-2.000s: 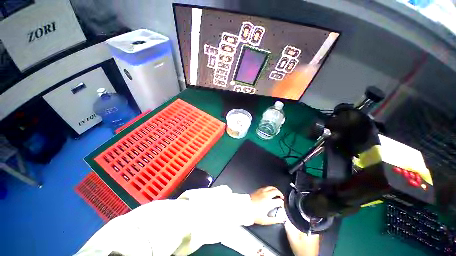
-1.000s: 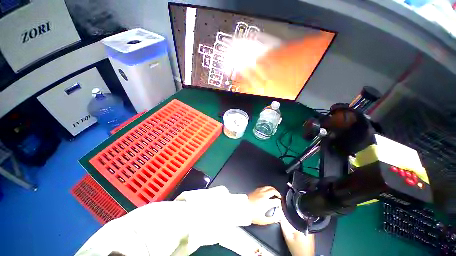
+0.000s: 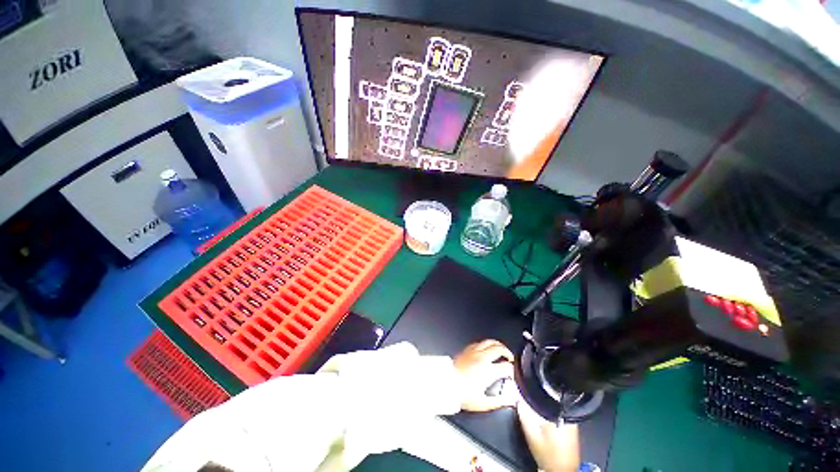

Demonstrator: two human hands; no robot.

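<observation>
My left hand (image 3: 485, 374) is at the left side of the microscope's lens ring (image 3: 527, 376), fingers curled beside a small greyish-white piece (image 3: 498, 387); its grip is unclear. My right hand (image 3: 551, 444) reaches up from below, its fingertips hidden under the ring. The module itself is hidden there. The monitor (image 3: 449, 117) shows it magnified: a dark purple rectangle ringed by pale-outlined pads, with a blurred pale and orange shape at the right. The black microscope body (image 3: 615, 355) hangs over the black plate (image 3: 459, 304).
An orange-red slotted tray (image 3: 355, 267), partly filled with dark pieces, lies left of the plate. A black phone (image 3: 357, 334) lies between them. A round tub (image 3: 426, 228) and clear bottle (image 3: 486, 221) stand behind. A keyboard (image 3: 751, 396) is at right, a lower red tray (image 3: 175, 376) at left.
On the monitor, the orange blur and white glare that covered the module a second ago have drawn back to the right, uncovering it. My hands have hardly moved; the whole view has shifted slightly.
</observation>
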